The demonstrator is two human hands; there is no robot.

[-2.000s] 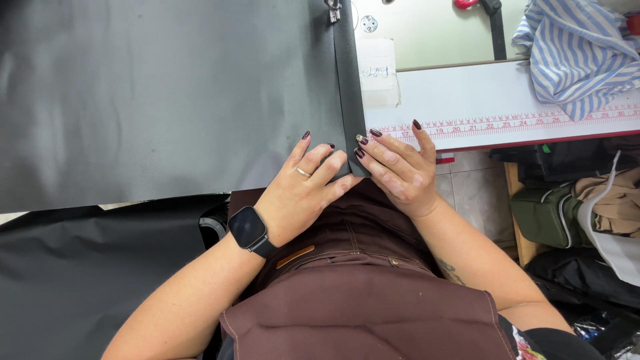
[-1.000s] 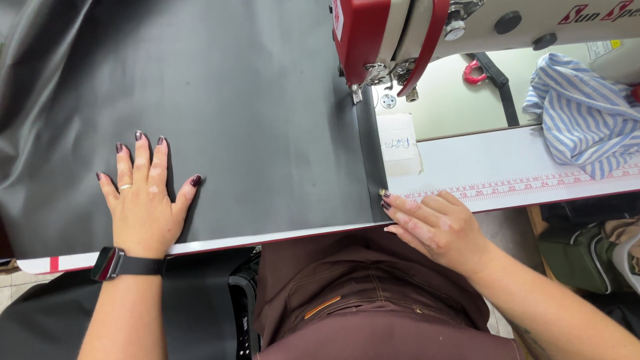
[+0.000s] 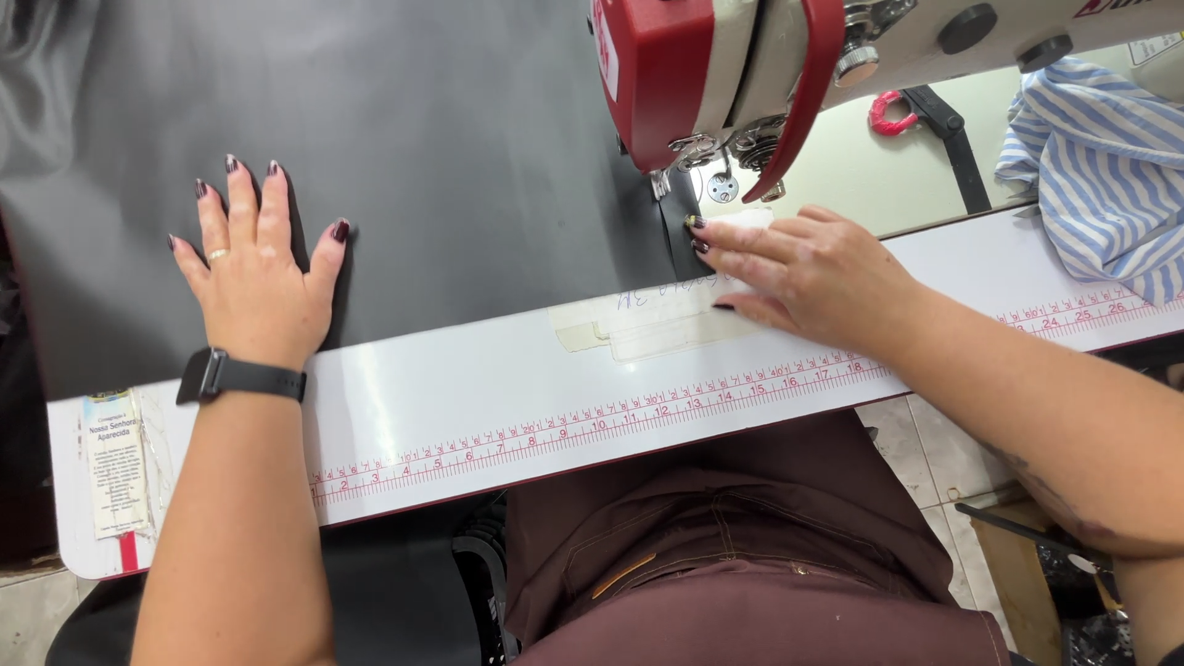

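Observation:
Dark grey sheet material [image 3: 444,176], smooth and leather-like, lies over the left of the sewing table [image 3: 444,416]. My left hand [image 3: 259,268] rests flat on it, palm down with fingers spread. At the sheet's right edge is a narrow folded strip [image 3: 683,245], and my right hand [image 3: 795,268] touches it with the fingertips, thumb lower down over the table. Whether those fingers pinch the strip cannot be told. Just above them stands the red and white head of a sewing machine [image 3: 661,74], its presser foot [image 3: 659,185] at the strip.
Black-bladed scissors or snips with a red handle loop [image 3: 893,113] lie on the machine bed. A blue-and-white striped cloth [image 3: 1101,176] is bunched at the right. A printed ruler scale [image 3: 592,435] runs along the table's front edge. A printed card [image 3: 116,462] is fixed at the left corner.
The sheet has moved away from the table's front edge, uncovering the ruler scale. My left hand, near the strip two seconds ago, is now flat farther left. My right hand stays by the strip.

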